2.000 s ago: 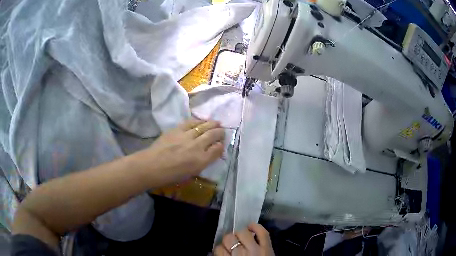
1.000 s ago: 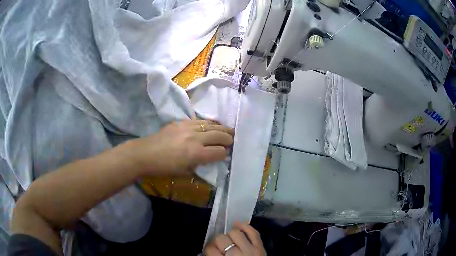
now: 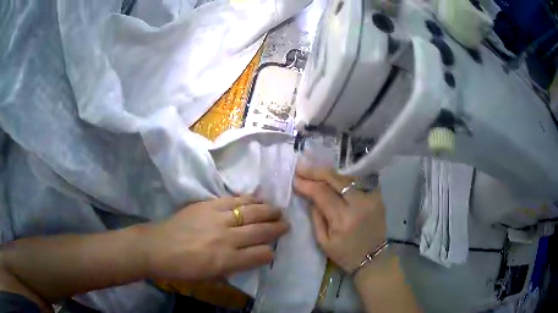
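The pale garment cloth (image 3: 122, 104) lies crumpled over the left side, its edge running to the needle (image 3: 298, 142). The long flat pale strip (image 3: 293, 269) runs from the needle towards me. My left hand (image 3: 214, 238) lies palm down on the cloth beside the strip, pressing it, fingers pointing right. My right hand (image 3: 345, 214) rests on the strip just below the needle, thumb and index finger at the seam edge. Its fingertips look pressed on the fabric; whether they pinch it is hard to tell.
The white machine head (image 3: 379, 79) fills the upper right, with a cream ridged dial (image 3: 442, 140). Folded pale strips (image 3: 445, 214) lie under the arm at right. The shiny metal plate (image 3: 272, 92) and orange tape (image 3: 229, 101) show left of the needle.
My right hand has moved up from the strip's near end to beside the needle. The view is closer to the machine. My left hand stays on the cloth.
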